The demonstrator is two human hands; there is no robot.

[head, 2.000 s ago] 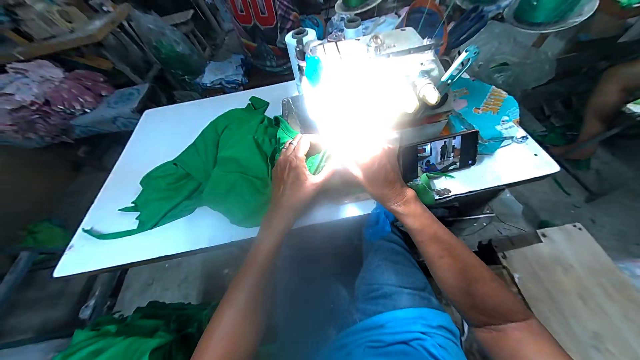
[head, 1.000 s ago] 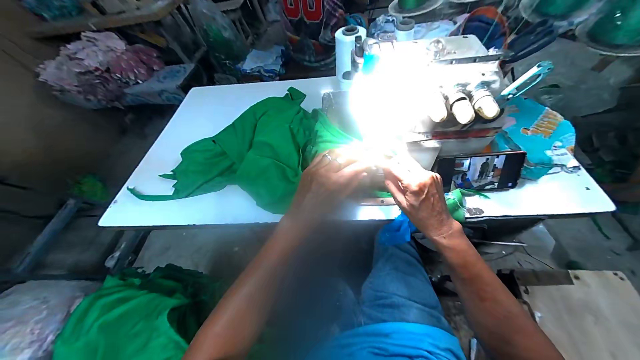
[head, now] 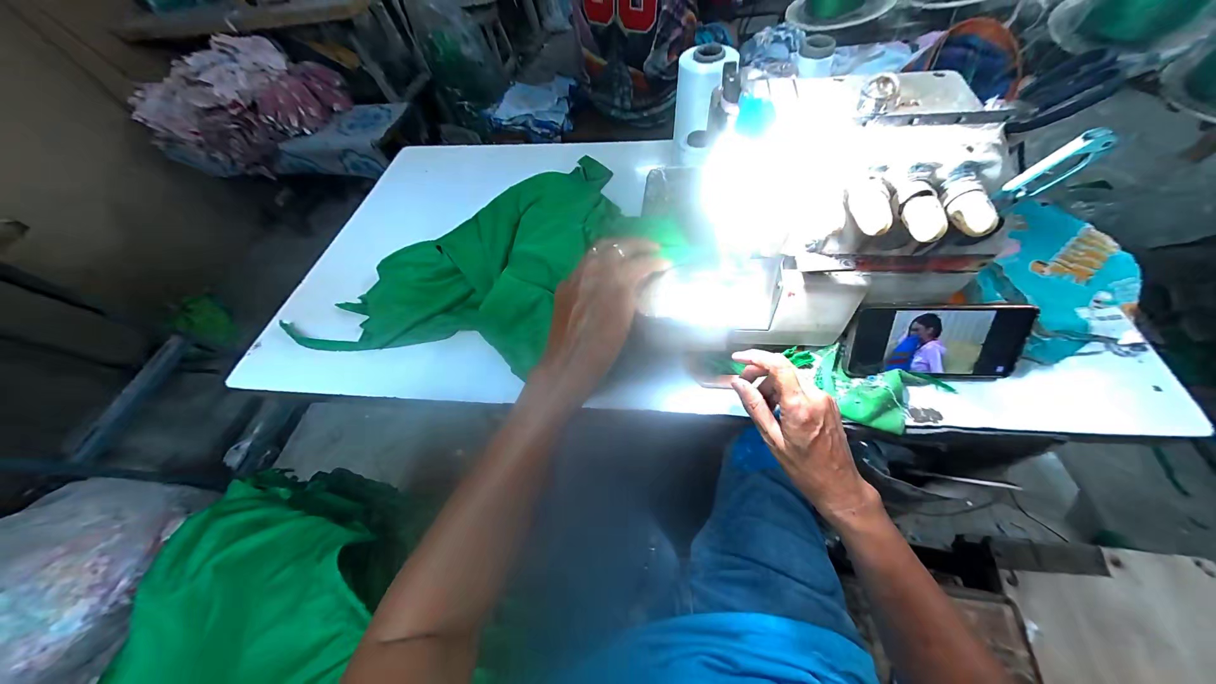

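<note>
Green fabric (head: 518, 256) lies bunched on the white tabletop (head: 332, 366), its right end running toward the glare at the sewing machine (head: 912, 142). My left hand (head: 608, 294) rests on that right end, fingertips blurred by the bright lamp light; whether it grips the cloth is unclear. Below the machine's front plate, my right hand (head: 798, 418) hovers at the table's front edge, thumb and forefinger bent toward each other. Just beyond its fingers are green scraps (head: 869, 399). Glare hides the needle area.
A smartphone (head: 940, 342) leans upright right of the scraps, showing a picture. A white thread cone (head: 703, 95) stands behind the machine. Light blue scissors or clippers (head: 1059, 166) and a blue patterned piece (head: 1069, 275) are at right. More green cloth (head: 256, 579) hangs low at left.
My hands were close together at the machine's front; now they are apart, the left farther up and left on the cloth, the right lower by the scraps.
</note>
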